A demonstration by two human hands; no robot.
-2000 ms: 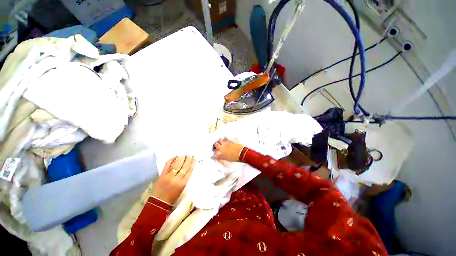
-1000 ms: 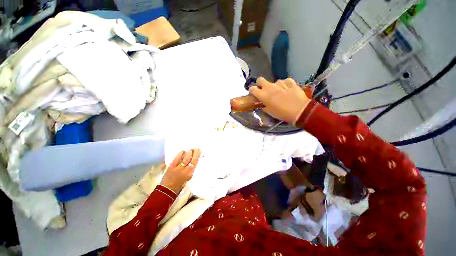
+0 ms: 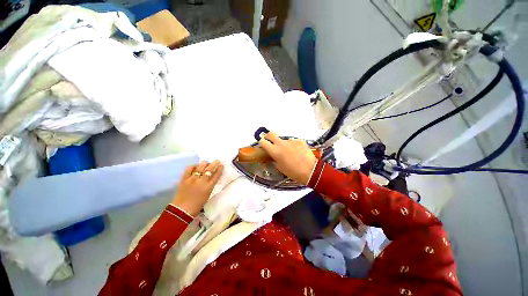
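My right hand (image 3: 291, 157) is closed around the orange-brown handle of the steam iron (image 3: 269, 173). The iron's dark soleplate lies on the white garment (image 3: 223, 188) near the front edge of the table. My left hand (image 3: 200, 184) rests on the garment just left of the iron, fingers apart and pressing down. The garment's cream part (image 3: 202, 254) hangs over the front edge by my body. The garment's surface under the iron is hidden.
A pale blue-grey sleeve board (image 3: 98, 193) extends left over a blue support (image 3: 72, 159). White and cream garments (image 3: 110, 87) are heaped at the left of the ironing table (image 3: 217, 75). A tan block (image 3: 163, 29) sits at the far edge. The dark hose (image 3: 509, 124) loops at right.
My right hand first took hold of the iron at its place on the right, then moved it left and nearer onto the garment. My left hand stays on the garment. The hose has shifted.
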